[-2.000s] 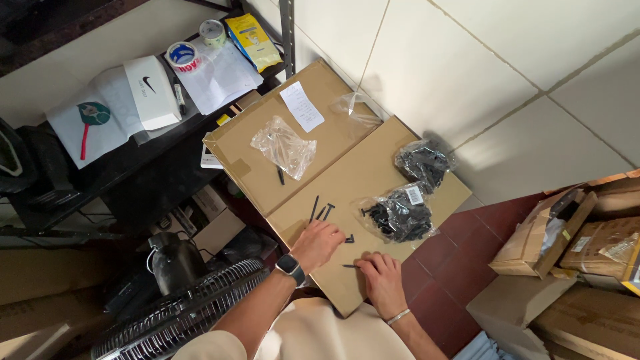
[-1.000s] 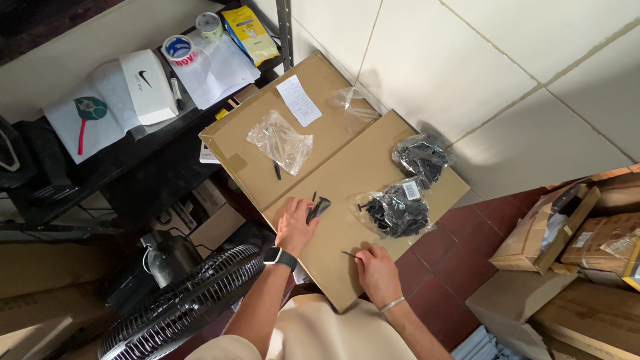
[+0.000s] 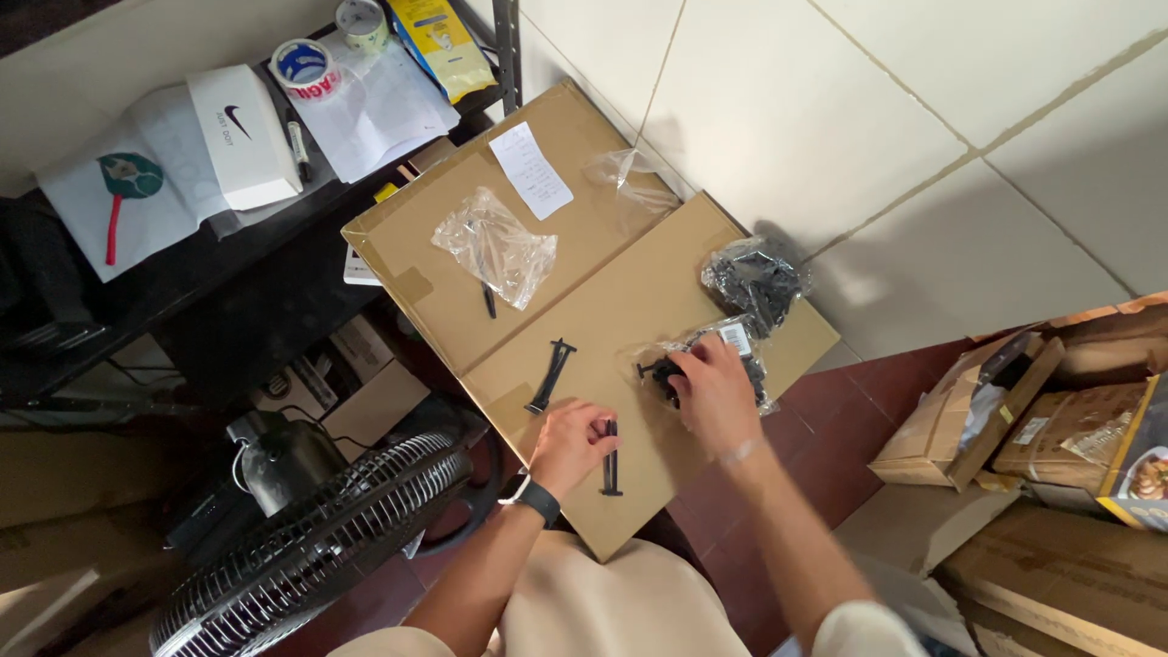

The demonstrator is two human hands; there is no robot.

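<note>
My left hand (image 3: 573, 447), with a dark smartwatch at its wrist, pinches the upper end of a black plastic piece (image 3: 611, 465) over the cardboard box (image 3: 511, 383). Just beyond it lies a small group of similar black pieces (image 3: 551, 374). My right hand (image 3: 716, 392) reaches into an open clear plastic bag of black pieces (image 3: 759, 370); its fingertips are among them, and whether they grip one cannot be told. A second clear bag of black parts (image 3: 753, 278) rests behind. An almost empty clear bag (image 3: 502, 246) lies on the box's far half, a black piece (image 3: 488, 297) at its edge.
A written paper slip (image 3: 531, 171) lies on the box. At left, a black shelf holds a white shoe box (image 3: 242, 137), tape rolls (image 3: 304, 68), a marker (image 3: 297, 146) and papers. A black fan (image 3: 319, 538) stands lower left; cardboard boxes (image 3: 1040, 566) are at right, a tiled wall behind.
My right hand has moved from the box's near edge to the open bag. The black pieces my left hand held a second ago now lie on the box, and that hand has moved nearer to me.
</note>
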